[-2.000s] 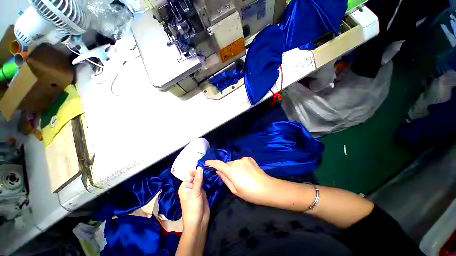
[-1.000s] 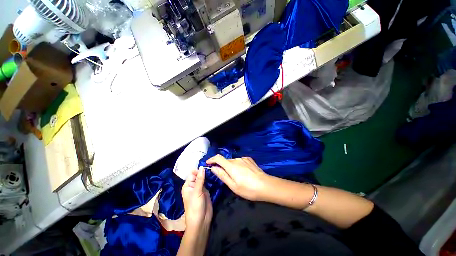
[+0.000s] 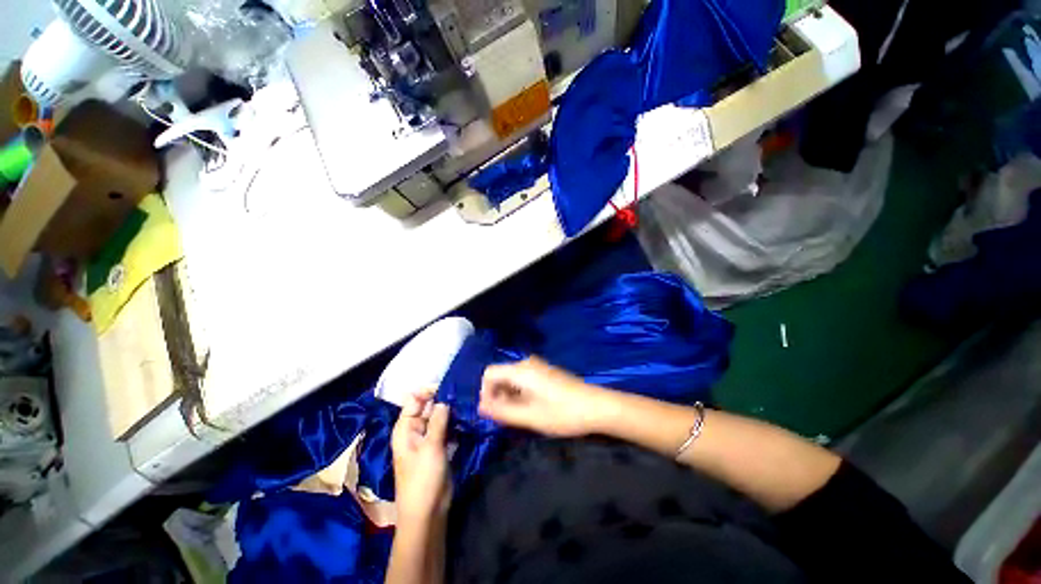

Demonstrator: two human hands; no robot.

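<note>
The shiny royal-blue satin garment (image 3: 639,331) lies bunched on the lap against the table edge. A white foam cup (image 3: 425,358) shows on it, rounded, just above my left hand. My left hand (image 3: 422,445) pinches the blue cloth edge below the cup between thumb and fingers. My right hand (image 3: 531,397), with a bracelet on the wrist, is beside it over the blue cloth, apart from the left, fingers curled and blurred; whether it holds something small cannot be told. Beige lining (image 3: 343,470) shows at lower left.
The white machine table (image 3: 285,297) runs diagonally ahead, with an overlock machine (image 3: 491,69) and blue satin pieces (image 3: 599,137) beside it. A fan (image 3: 126,34), cardboard box (image 3: 86,183) and yellow cloth (image 3: 137,257) are at left. Plastic sheeting (image 3: 753,251) lies right of the table.
My right fingertips have drawn away from the left ones. My left hand has moved slightly left and down. The cup now lies a little flatter, and the view has shifted slightly.
</note>
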